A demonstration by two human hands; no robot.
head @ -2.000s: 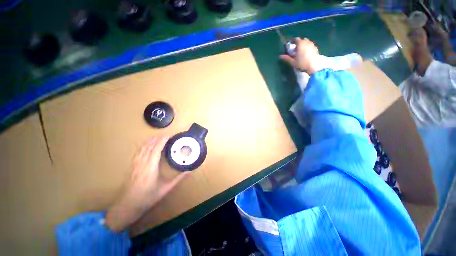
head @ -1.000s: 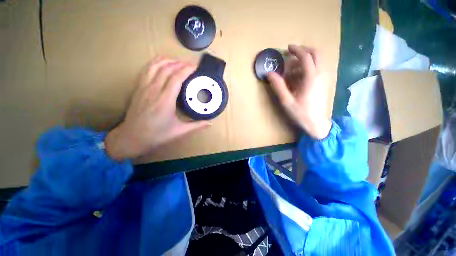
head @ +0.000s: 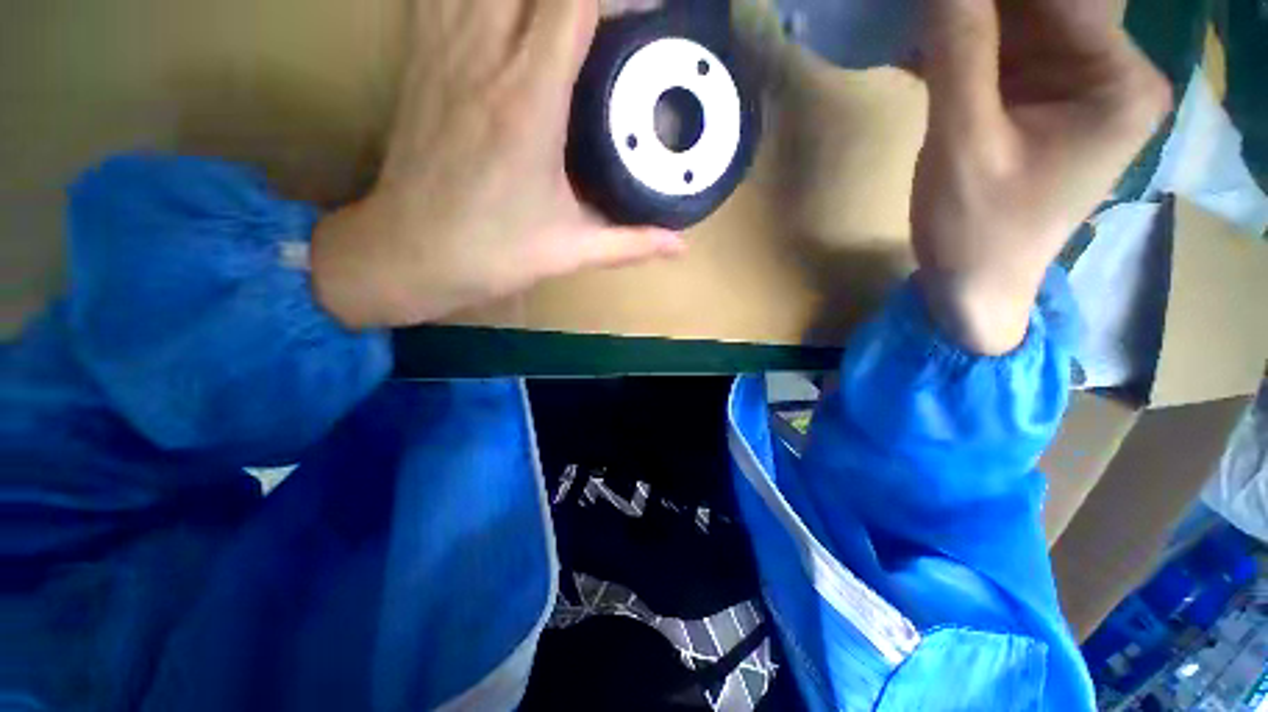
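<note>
A black round horn housing [head: 594, 128] with a silver-white ring plate [head: 633, 100] facing up is at the top centre. The plate has a dark centre hole and small holes around it. My left hand [head: 480, 167] grips the housing from the left, thumb along its lower side. My right hand [head: 1022, 146] is at the upper right, raised and blurred. It holds a cover [head: 859, 28], seen as a blurred greyish disc cut off by the top edge. The housing's top is also cut off.
Brown cardboard [head: 751, 285] lies under the hands, with the green bench edge [head: 584, 353] in front of me. An open brown carton [head: 1217, 306] with white liner sheet [head: 1124, 271] at its flap stands on the right.
My right hand has lifted the cover and moved up and right; the cover's emblem no longer shows. The housing appears larger and nearer the top edge. The other cover has left the view.
</note>
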